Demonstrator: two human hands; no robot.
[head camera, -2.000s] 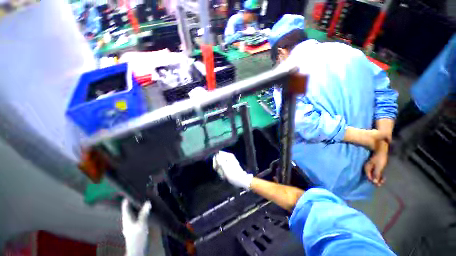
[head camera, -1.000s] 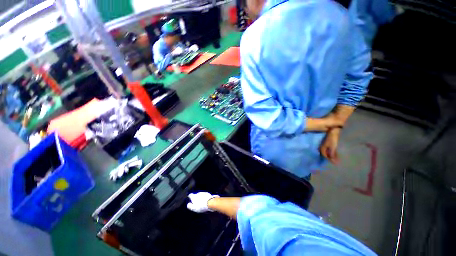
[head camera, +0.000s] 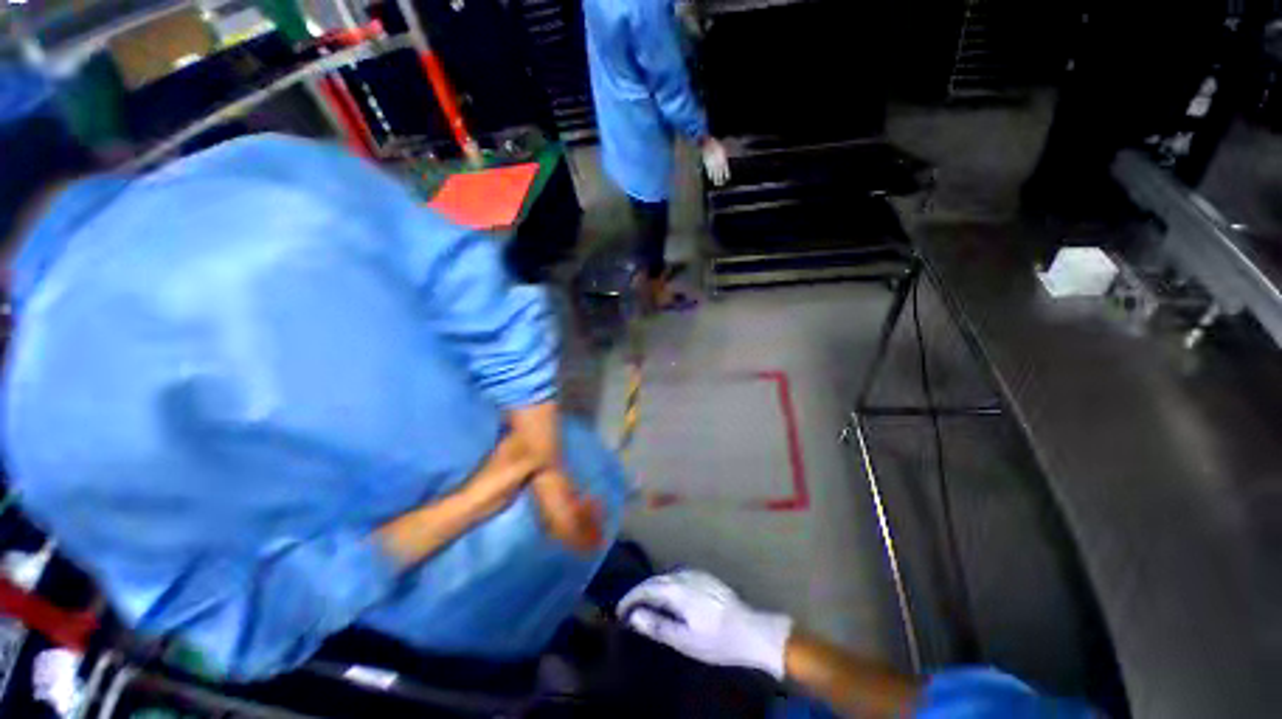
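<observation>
My right hand (head camera: 706, 619), in a white glove, is at the lower middle with its fingers curled, against a dark shape at the bottom edge. Whether it grips anything cannot be told. My left hand is not in view. A black bin's rim with a small white label (head camera: 371, 677) shows at the bottom left, cut off by the picture's edge. The open metal carrier frame cannot be made out clearly.
A person in a blue smock (head camera: 267, 407) fills the left, hands clasped behind the back. Another person (head camera: 633, 106) stands farther off by black racks (head camera: 801, 211). A steel machine table (head camera: 1125, 464) is at the right. Red tape (head camera: 797, 443) marks the floor.
The view has swung right, away from the bench, blue box and carrier frame. The steel table has come into view. My right hand now shows lower, beside the near person.
</observation>
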